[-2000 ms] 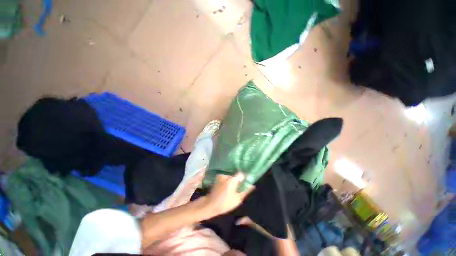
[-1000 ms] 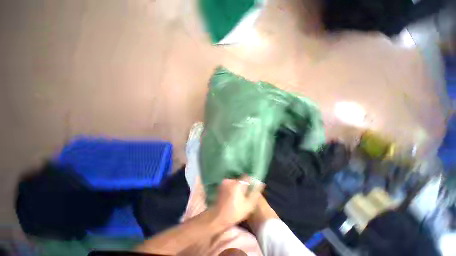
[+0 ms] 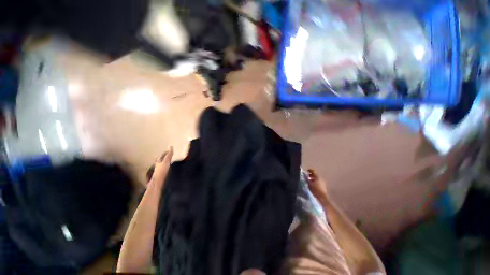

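Observation:
A large bunched black garment (image 3: 231, 188) fills the centre in front of my body, with its rounded folds towards the top. My left hand (image 3: 161, 165) is at its left edge, with the fingers pointing up. My right hand (image 3: 316, 183) is just beyond its right edge, with the fingers curled. The garment and the blur hide whether either hand grips the cloth. The green woven sack does not show.
A blue crate (image 3: 370, 101) holding clear plastic bags (image 3: 344, 48) stands at the upper right. A black garment pile (image 3: 70, 215) with a small white label lies at the left. Dark goods and scraps lie along the top. Green cloth (image 3: 430, 247) shows at the lower right.
The view has turned away from the green sack and the crate with black garments. The black garment is now between my hands, which have moved from close together to wide apart.

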